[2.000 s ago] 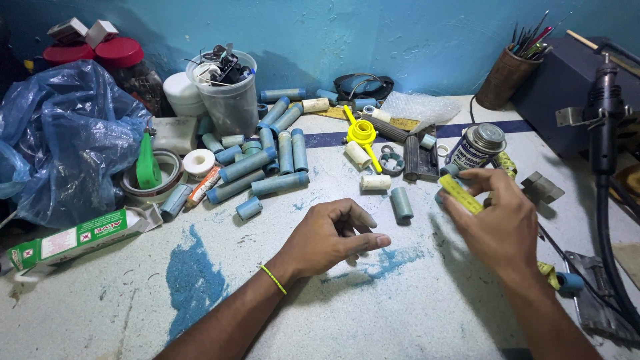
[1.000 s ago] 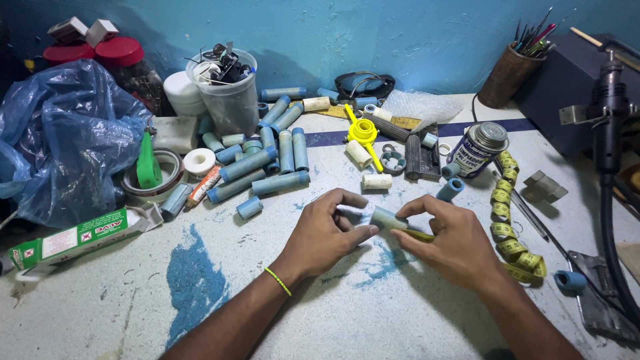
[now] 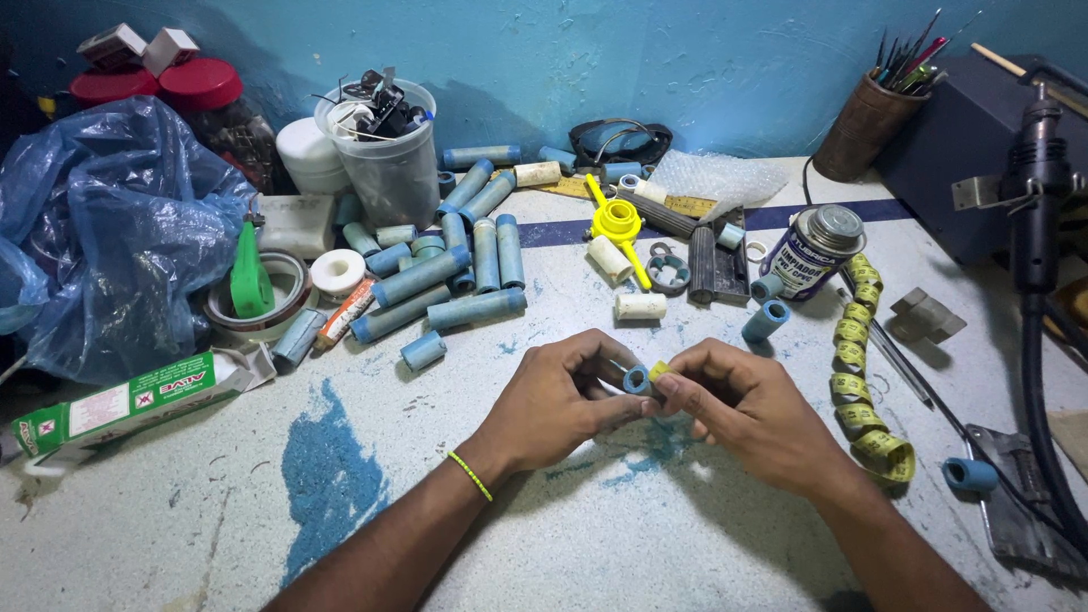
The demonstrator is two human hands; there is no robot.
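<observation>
My left hand holds a short blue plastic pipe piece between thumb and fingers, its open end facing me. Against its right side, my right hand pinches the end of a yellow measuring tape. The rest of a yellow tape lies in loose coils to the right. Beyond my hands stands an upright blue pipe piece, near a can of PVC cleaner. White pipe pieces and a yellow plastic tool lie behind my hands.
Many blue pipe lengths are heaped at centre left, before a clear tub. A blue plastic bag and green-white box are at left. At right are a black-handled tool on a cable and metal parts. Blue dust marks the table.
Two seconds ago my right hand was near the can with the tape; it has moved left to meet my left hand. My left hand, empty then, now holds a pipe piece.
</observation>
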